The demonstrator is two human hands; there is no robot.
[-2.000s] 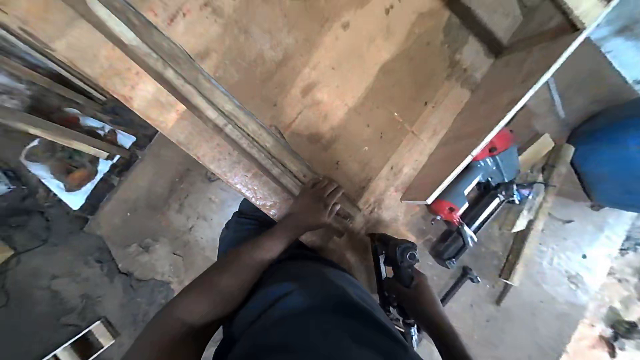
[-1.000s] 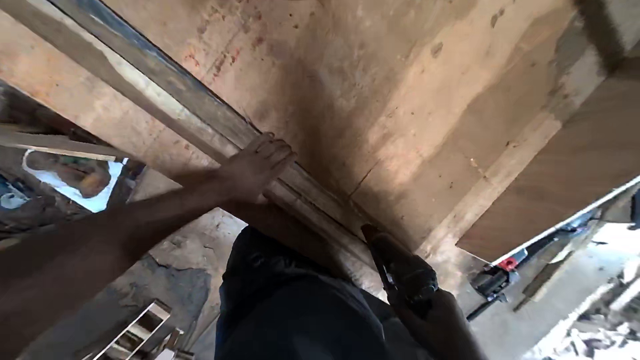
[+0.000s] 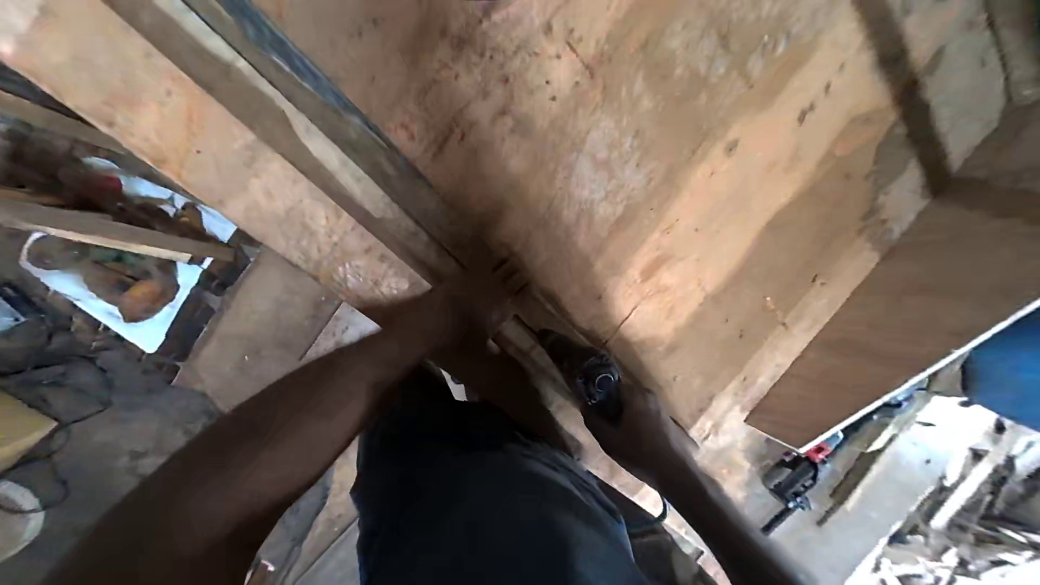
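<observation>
My left hand [image 3: 483, 292] presses down on long wooden strips [image 3: 357, 179] that lie side by side along the edge of a large wooden tabletop [image 3: 634, 162]. The strips run from the upper left toward my right hand [image 3: 621, 418]. That hand is closed around a black power tool [image 3: 589, 374], seen from above, whose nose rests on or just over the strips, a short way right of my left hand. Shadow and blur hide my left fingertips and the tool's exact kind.
A brown board [image 3: 902, 317] with a pale edge stands at the right. Beyond it lie a red and black nailer [image 3: 796, 479] and a blue container [image 3: 1007, 370]. Wood offcuts [image 3: 975, 479] lie lower right; a white sack [image 3: 146, 321] and lumber lie at left.
The tool in my right hand has come up from beside my leg onto the strips. My left hand has moved closer to the tool since one second ago. The view has shifted.
</observation>
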